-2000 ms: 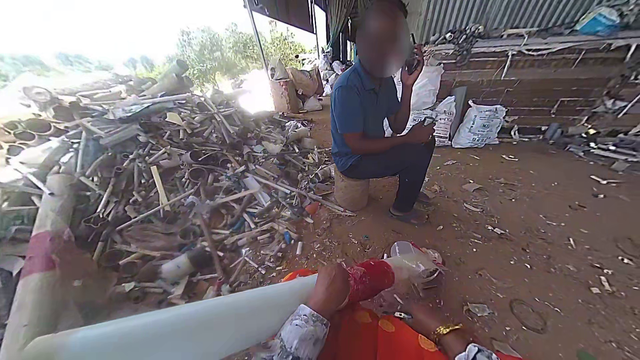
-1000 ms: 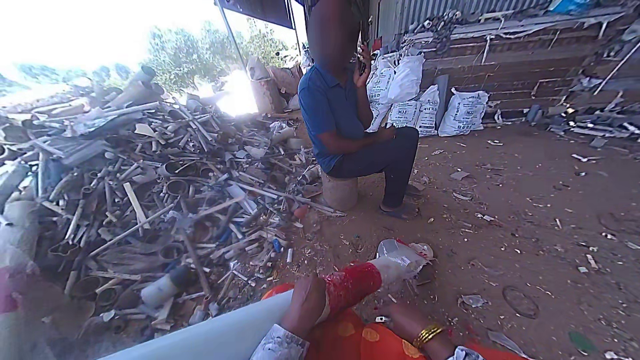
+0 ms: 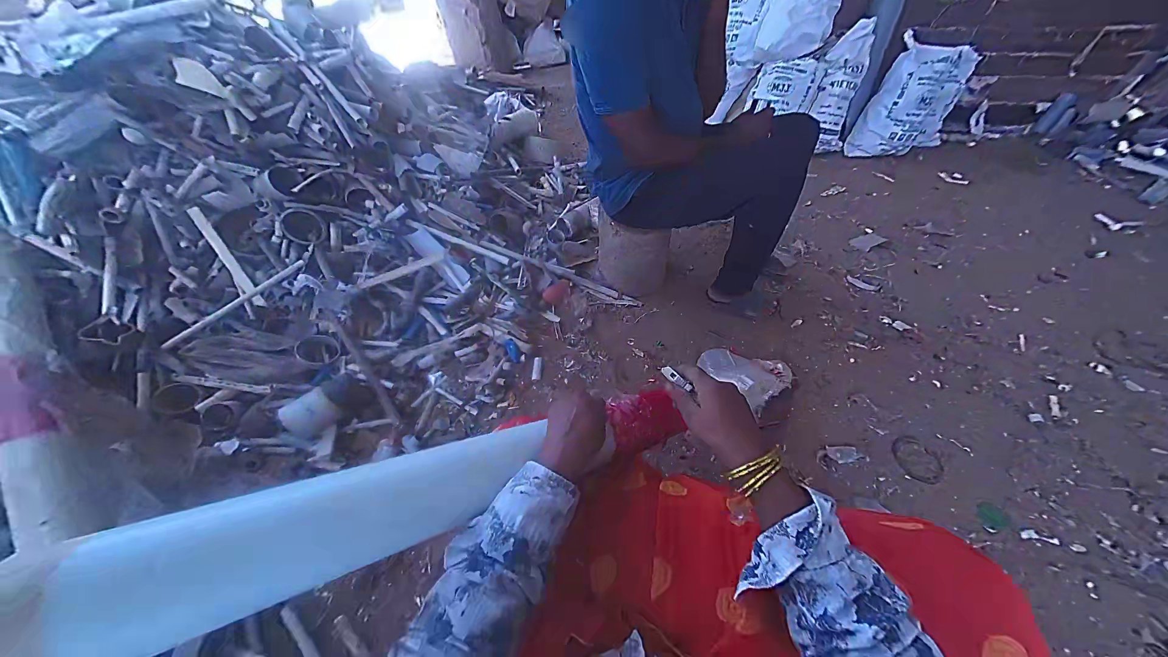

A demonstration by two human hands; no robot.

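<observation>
A long white plastic pipe (image 3: 301, 529) runs from the lower left to my lap, with a red wrapped band (image 3: 643, 420) near its far end. My left hand (image 3: 577, 433) is closed around the pipe just left of the band. My right hand (image 3: 716, 415) is at the band's right edge and grips a small metal-tipped tool (image 3: 678, 379), whose kind I cannot tell. Beyond it, a clear plastic piece (image 3: 744, 374) lies by the pipe's end; whether it is attached is unclear. Red cloth with orange spots (image 3: 675, 547) covers my lap.
A large heap of scrap pipes (image 3: 274, 228) fills the left. A person in a blue shirt (image 3: 639, 100) sits on a round block (image 3: 632, 255) ahead. White printed sacks (image 3: 912, 96) stand against the brick wall (image 3: 1031, 55). Small scraps litter the dirt floor (image 3: 940, 274).
My right hand has moved up from beside the pipe to the red band, with the small tool showing in it. My left hand still holds the pipe. The view has tilted down.
</observation>
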